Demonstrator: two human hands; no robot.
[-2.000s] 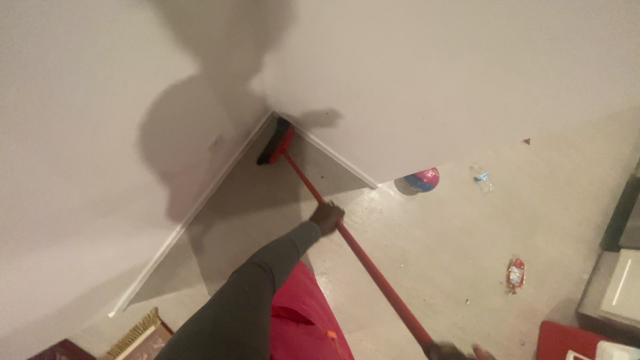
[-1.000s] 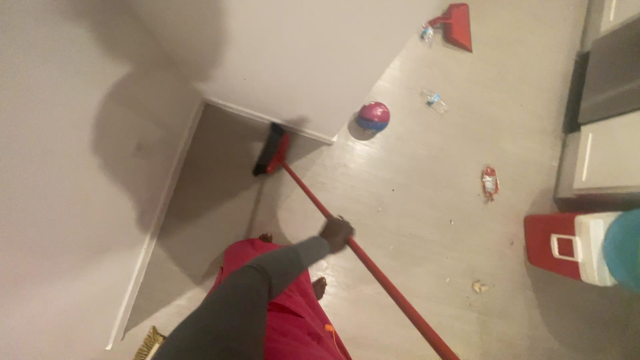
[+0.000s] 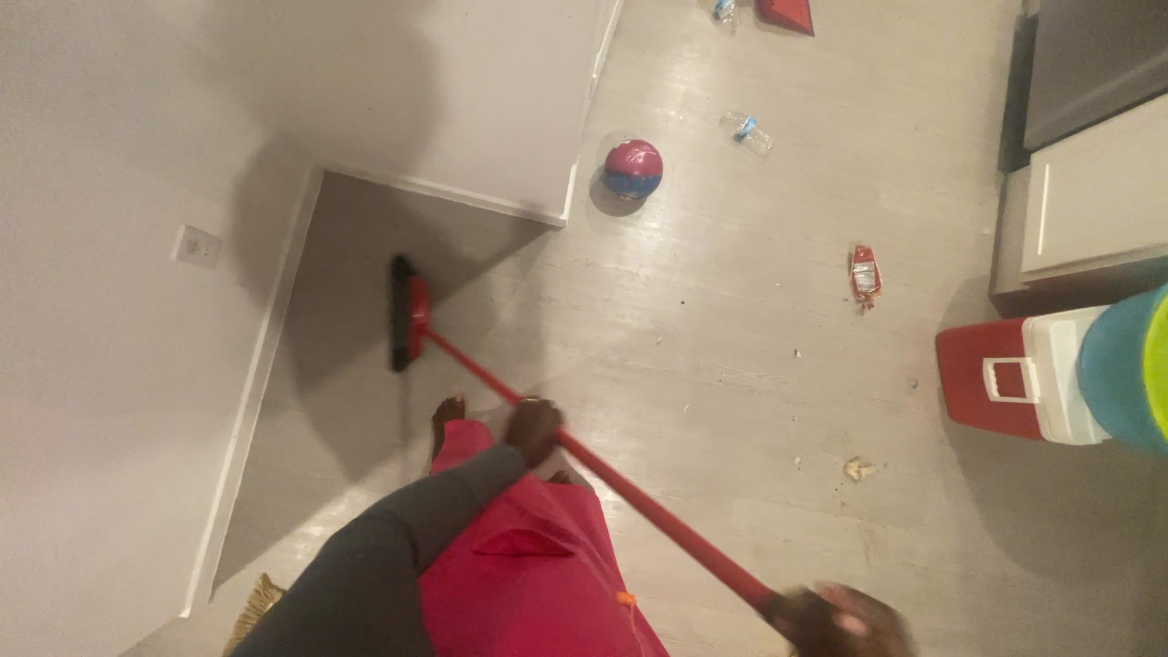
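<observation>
A red push broom [image 3: 666, 522] slants across the view, its dark-bristled head [image 3: 408, 313] on the floor near the left wall. My left hand [image 3: 533, 432], with a dark sleeve behind it, is wrapped around the red handle at mid-length. At the handle's dark upper end, low on the right, my right hand [image 3: 844, 620] grips it, somewhat blurred. My bare feet and red clothing are below the broom head.
A pink and blue ball [image 3: 633, 170] lies by the wall corner. Farther right are a clear plastic bottle [image 3: 748, 133], a red wrapper [image 3: 865, 276], crumbs and a red dustpan [image 3: 787, 13]. A red and white cooler [image 3: 990, 379] stands beside white cabinets [image 3: 1100, 192].
The broom head has moved out of the wall corner toward my feet. Both walls' meeting point now shows farther from the bristles. The view has shifted, showing more floor at right.
</observation>
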